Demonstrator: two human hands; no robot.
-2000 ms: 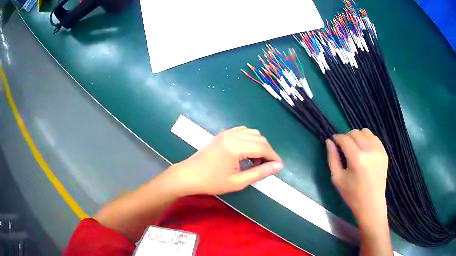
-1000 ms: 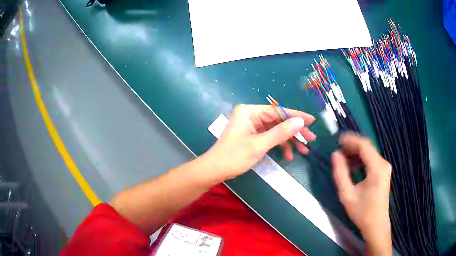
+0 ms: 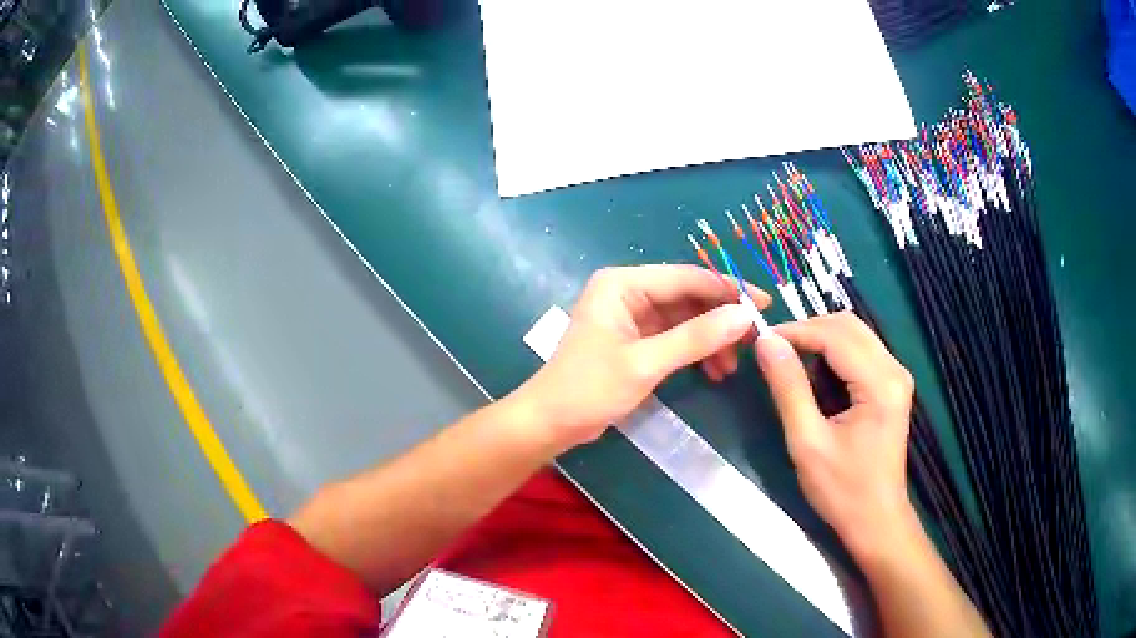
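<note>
My left hand [image 3: 654, 337] pinches one cable end [image 3: 750, 304] at its white sleeve, with thin coloured core wires fanning out above the fingers. My right hand [image 3: 847, 411] grips the same cable just below, its fingertips close to my left fingertips. The smaller cable group [image 3: 822, 267] lies just beyond my right hand, with white sleeves and orange, blue and green tips. The main cable bundle [image 3: 984, 361] lies to the right, its black jackets running toward the near edge.
A white paper sheet [image 3: 691, 94] lies at the top. A silver-white flat strip [image 3: 723, 486] runs along the near bench edge. A black tool [image 3: 312, 18] is at the top left, cut off. Dark cables [image 3: 941, 18] lie beyond the paper. Something blue [image 3: 1122, 56] is at the right edge.
My left hand was empty two seconds ago and now holds a cable end. My right hand has moved left from the smaller group and closed on that cable near my left fingers.
</note>
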